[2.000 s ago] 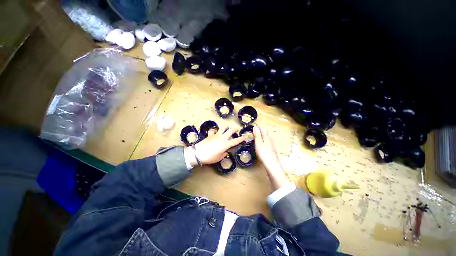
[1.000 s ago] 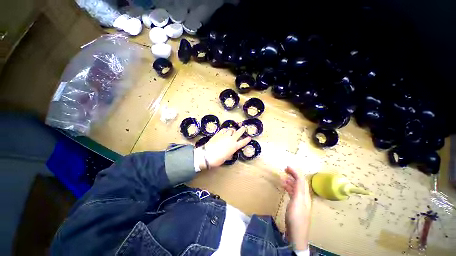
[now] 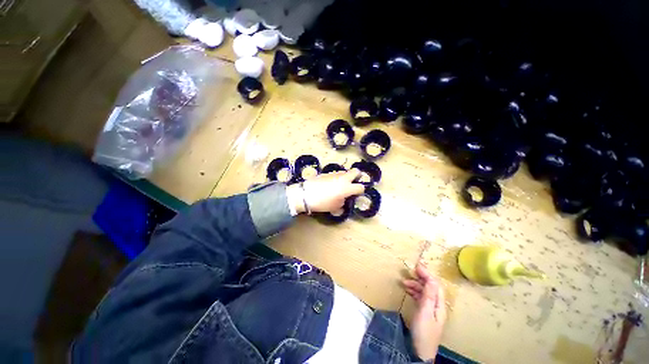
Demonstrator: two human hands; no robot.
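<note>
Several glossy black cups stand open side up on the tan board, pale centres showing. My left hand is over the cluster from the left, its fingertips bunched at the near side of one cup. It partly covers cups beside it, and whether it grips anything is hidden. My right hand is low at the right, palm partly turned up, with thin reddish leads showing at its fingertips, small and blurred. A yellow glue bottle lies just right of it, nozzle pointing right.
A large pile of black cups fills the back and right. White cups sit at the back left. A crinkled clear bag lies at left, a blue bin below the edge. Dark red leads lie at far right.
My right hand moved away from the cups to the low right, and thin leads now show at its fingertips. My left hand stayed over the cluster, its fingers shifting to a cup at the right side.
</note>
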